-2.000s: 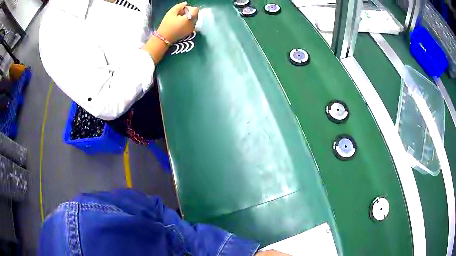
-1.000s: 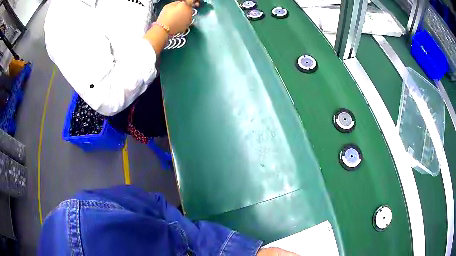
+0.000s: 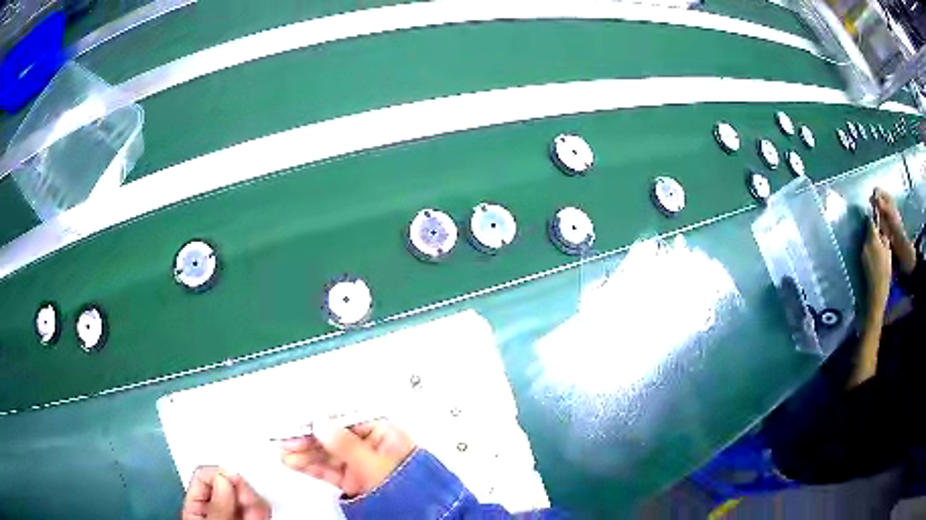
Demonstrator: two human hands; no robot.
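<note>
My right hand (image 3: pixel 355 457), in a blue sleeve, is over the white work sheet (image 3: pixel 447 355). Its fingertips hold a slim dark tool, likely tweezers (image 3: pixel 289 439), pointing left. My left hand (image 3: pixel 223 496) is at the bottom edge, partly cut off, with its fingers curled; whether it pinches a small piece cannot be told. A few tiny round marks or pieces show on the sheet right of my hands. A black-rimmed round unit (image 3: pixel 348 302) with a white centre lies on the green conveyor just beyond the sheet.
Several more round units (image 3: pixel 434 234) stand along the conveyor. Shiny clear film (image 3: pixel 650 315) lies right of the sheet. A clear tray (image 3: pixel 802 264) with a dark disc stands farther right, beside another worker's hands (image 3: pixel 881 239). A clear box (image 3: pixel 81 152) and blue crate (image 3: pixel 32 61) are upper left.
The view has swung from the neighbour in white on the left to the work sheet and the conveyor. Both my hands now show; before, only part of one showed at the bottom edge.
</note>
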